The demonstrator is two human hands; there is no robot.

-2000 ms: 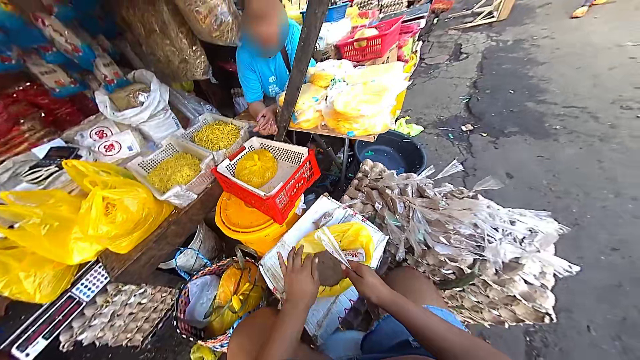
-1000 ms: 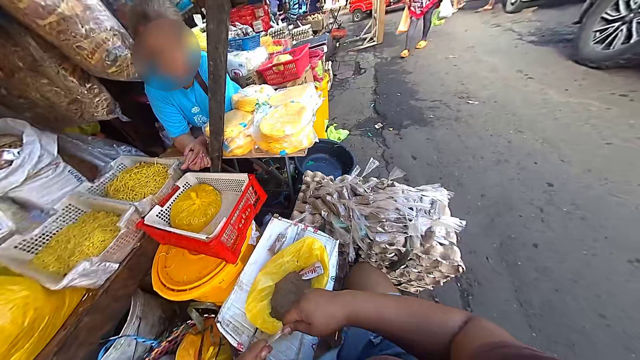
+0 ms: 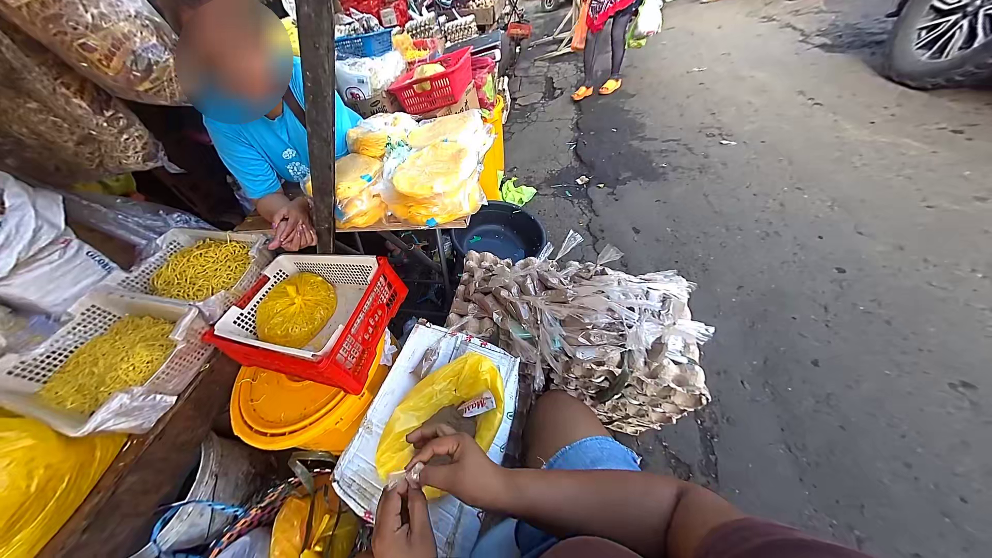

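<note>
Both hands meet over the lower end of a yellow plastic bag (image 3: 484, 376), which lies wide-mouthed on a white box (image 3: 422, 349) and holds a dark, powdery substance. Between the fingertips of my left hand (image 3: 404, 519) and my right hand (image 3: 457, 465) is a small piece of clear plastic, pinched by both; its contents are too small to tell. A small packet with red print (image 3: 477, 404) rests inside the bag's far edge. Right of the box, many small tied clear plastic bags (image 3: 573, 310) lie on stacked egg trays (image 3: 659, 387).
A red crate (image 3: 364, 333) with bagged yellow noodles (image 3: 297, 310) stands on an orange lidded bucket (image 3: 287, 411). White baskets of noodles (image 3: 200, 269) are at left. Across the stall, a person in a blue shirt (image 3: 252, 159) leans beside a post (image 3: 318, 116). A dark basin (image 3: 504, 229) sits behind the trays.
Two seconds ago my hands were apart at the yellow bag, the right one on a white strip-like thing; now their fingertips meet at the bag's near end. The view has shifted.
</note>
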